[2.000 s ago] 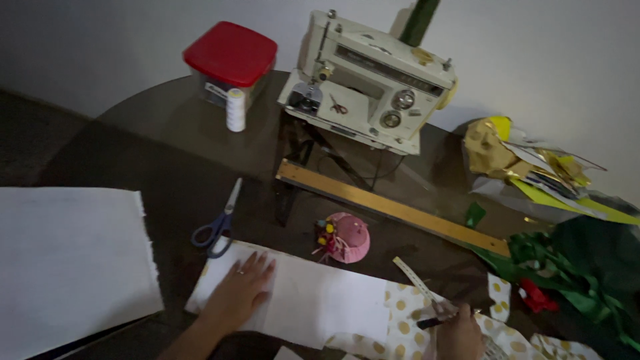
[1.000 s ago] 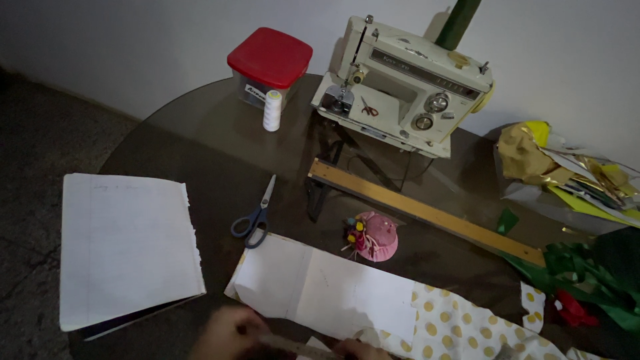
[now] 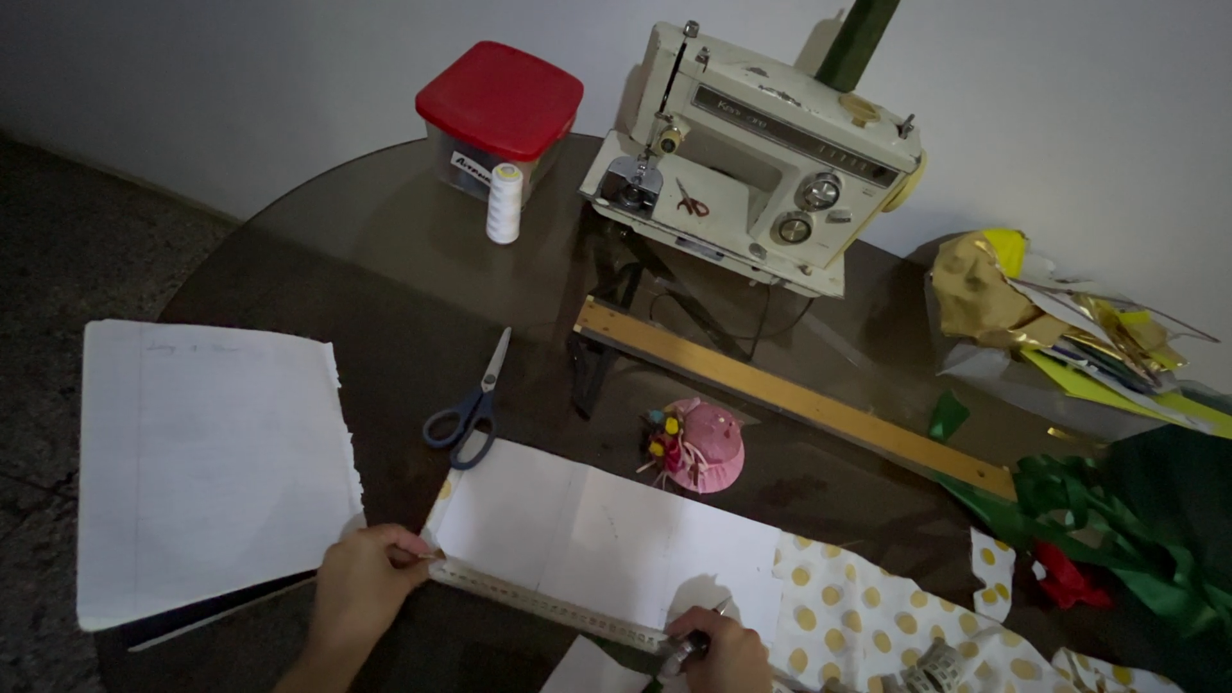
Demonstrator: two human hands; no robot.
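My left hand (image 3: 371, 587) pinches the end of a measuring tape (image 3: 549, 608) at the lower left corner of a white paper pattern (image 3: 606, 539). The tape runs along the paper's near edge to my right hand (image 3: 717, 650), which holds a dark pen-like tool with a thin tip and is at the tape. Under the paper lies white fabric with gold dots (image 3: 866, 597), spreading right. Blue-handled scissors (image 3: 472, 414) rest partly on the paper's upper left corner. A pink hat-shaped pincushion (image 3: 707, 445) with colored pins sits just beyond the paper.
An open notebook (image 3: 212, 472) lies left. Behind are a red-lidded container (image 3: 500, 96), a white thread spool (image 3: 504, 204) and a sewing machine (image 3: 756, 154). A wooden ruler (image 3: 789, 395) crosses the table (image 3: 318, 250). Green fabric (image 3: 1107, 520) and a bin of scraps (image 3: 1001, 385) stand right.
Two seconds ago my left hand lay flat on the paper; now it pinches the tape at the corner. The tape, earlier by my right hand, now stretches along the near edge.
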